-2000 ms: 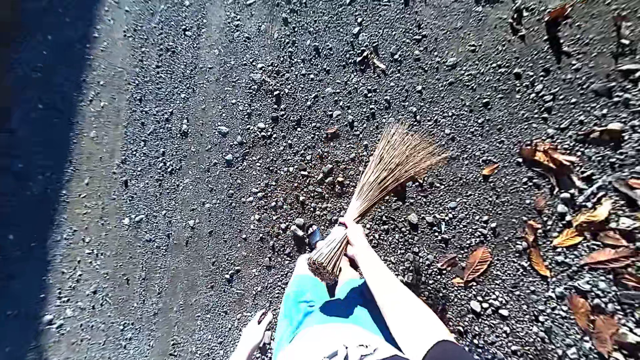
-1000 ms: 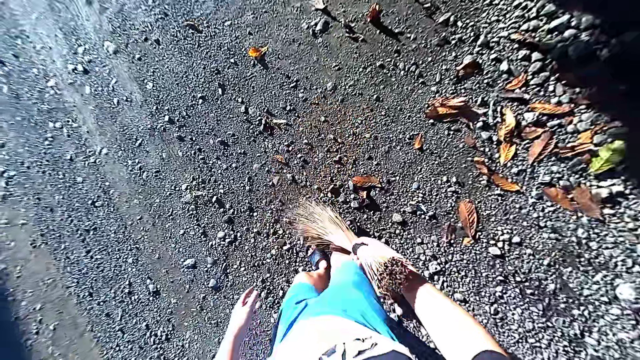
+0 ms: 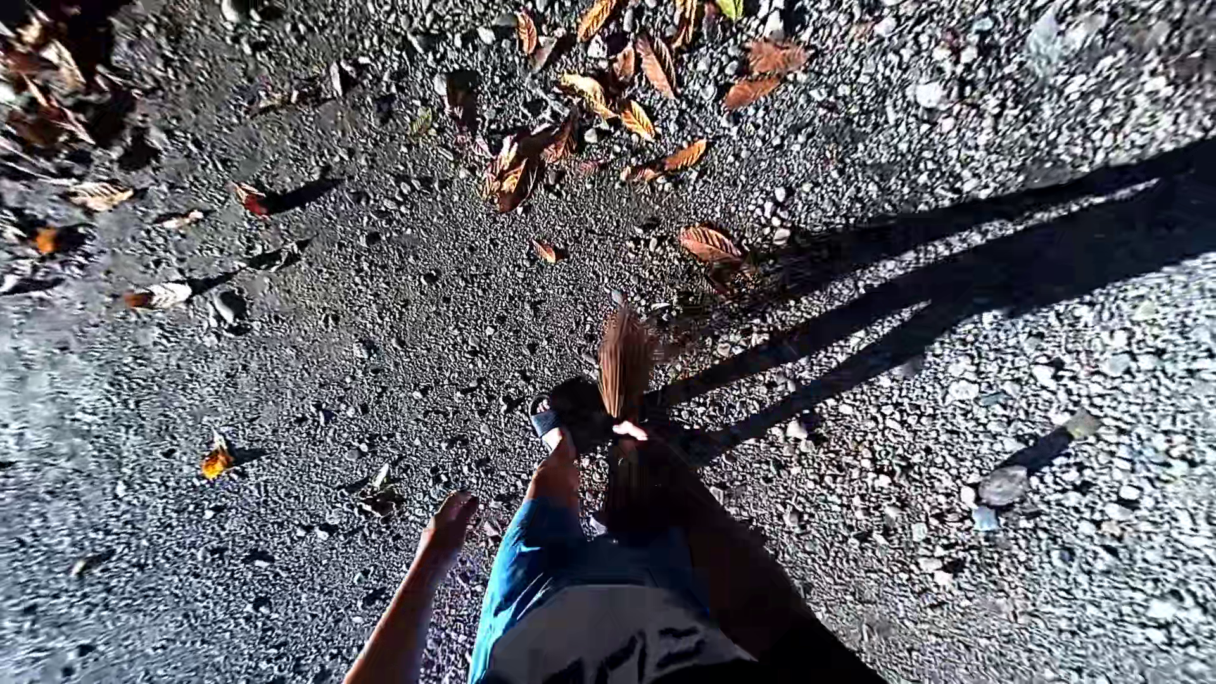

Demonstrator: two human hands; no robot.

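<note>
A stick broom [image 3: 625, 366] made of thin bundled bristles points away from my body, just right of my sandaled foot [image 3: 546, 423]. My right hand [image 3: 631, 433] is closed around its bundle; much of the hand and forearm is in deep shade. Behind the hand, the dark handle end reaches back over my blue shorts [image 3: 541, 541]. My left hand [image 3: 452, 518] hangs at the left of the shorts, away from the broom, and appears to hold nothing; its fingers are too small and dark to make out.
Dry brown leaves [image 3: 518, 171] lie in a loose group on the gravel ahead, with a single curled leaf [image 3: 711, 244] nearer the broom. More leaves [image 3: 100, 195] are scattered at the left. A long shadow [image 3: 950, 266] crosses the stones at the right. An orange leaf [image 3: 217, 463] lies at the left.
The view has turned strongly. The broom's bristles, fanned toward the upper left a second ago, now point straight ahead. My right hand still grips it.
</note>
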